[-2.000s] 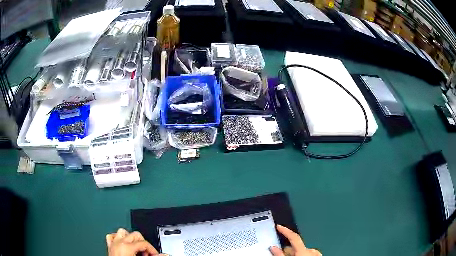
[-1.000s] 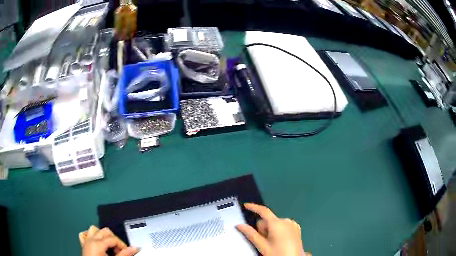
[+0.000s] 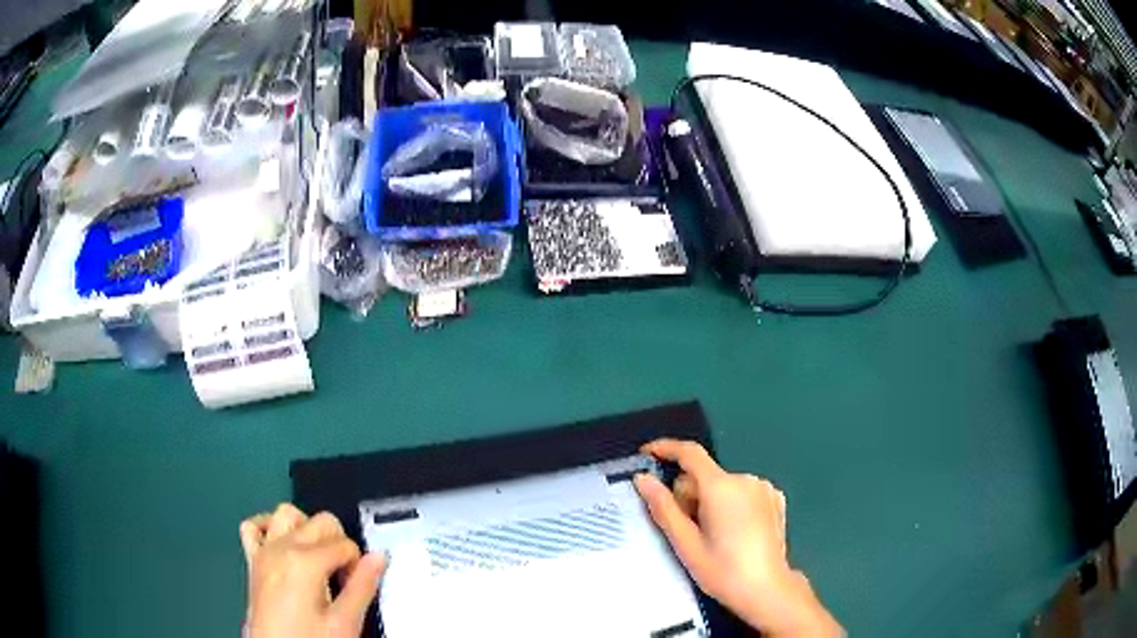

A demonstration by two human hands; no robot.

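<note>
A laptop (image 3: 524,548) lies with its silver bottom cover up, showing a dotted vent grille and dark rubber feet. It rests on a black foam mat (image 3: 499,457) and its near edge is cut off by the picture's bottom. My left hand (image 3: 306,573) grips the laptop's left edge, thumb on the cover and fingers bent beside it. My right hand (image 3: 723,523) grips the far right corner, with thumb and forefinger around the dark foot there.
A blue bin (image 3: 443,233), a screw tray (image 3: 605,243) and a white parts box (image 3: 75,337) with a hanging label sheet (image 3: 247,330) stand beyond. An electric screwdriver (image 3: 711,199) lies beside a white foam block (image 3: 810,162); its cable loops over the block. Other laptops (image 3: 950,168) lie right.
The view has shifted, and more of the laptop shows. My right hand has moved up its right edge to the far corner. My left hand remains at the left edge.
</note>
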